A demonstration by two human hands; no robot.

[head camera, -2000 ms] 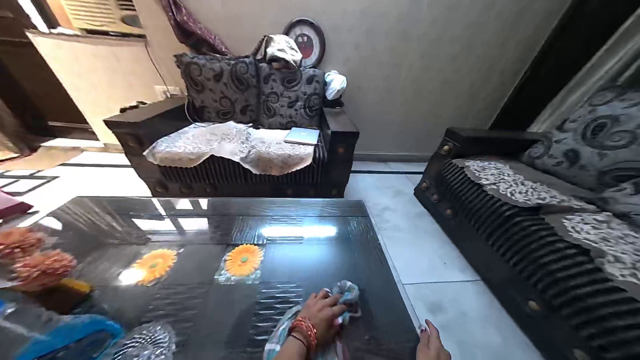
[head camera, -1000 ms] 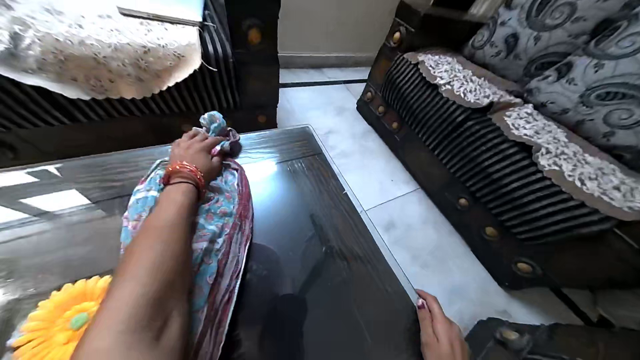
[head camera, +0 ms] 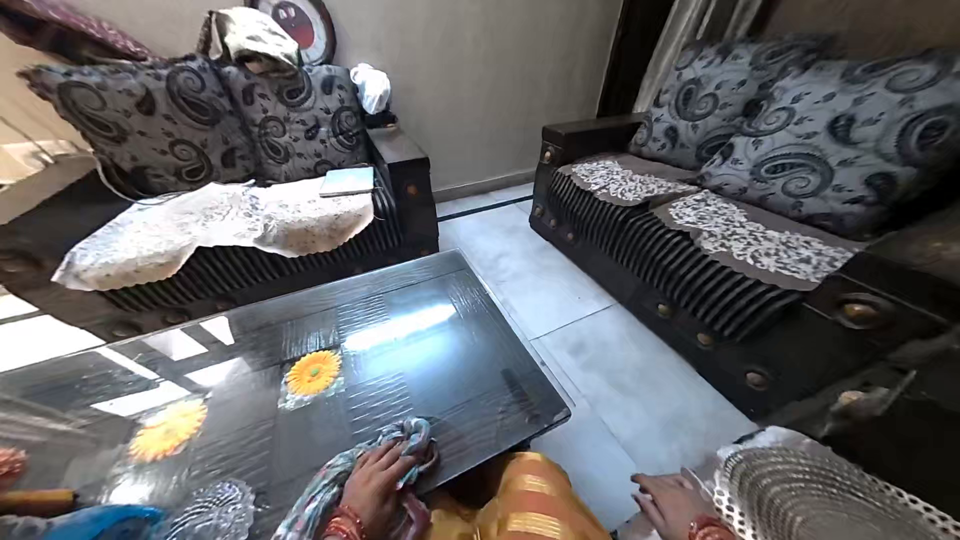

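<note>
On the near edge of the glass-topped table (head camera: 480, 375), my left hand (head camera: 375, 480), with red bangles at the wrist, presses a bunched blue and maroon patterned cloth (head camera: 322, 484). My right hand (head camera: 667, 499) is at the lower right, off the table, fingers extended beside a cream lace-edged cover (head camera: 810, 487); it holds nothing visible. Two yellow artificial flowers, one (head camera: 313, 373) nearer the middle and one (head camera: 169, 431) further left, lie on the table. A clear ridged glass dish (head camera: 214, 510) stands left of the cloth.
A dark sofa (head camera: 409, 187) with paisley cushions and a thin book (head camera: 347, 181) faces the table's far side. Another dark sofa (head camera: 660, 307) is at the right, across a strip of pale tiled floor (head camera: 622, 367). A blue plastic item (head camera: 105, 521) is at the lower left.
My left hand and the cloth have moved from the table's far part to its near edge. My right hand has left the table's side edge and is by the lace-edged cover. The view has shifted.
</note>
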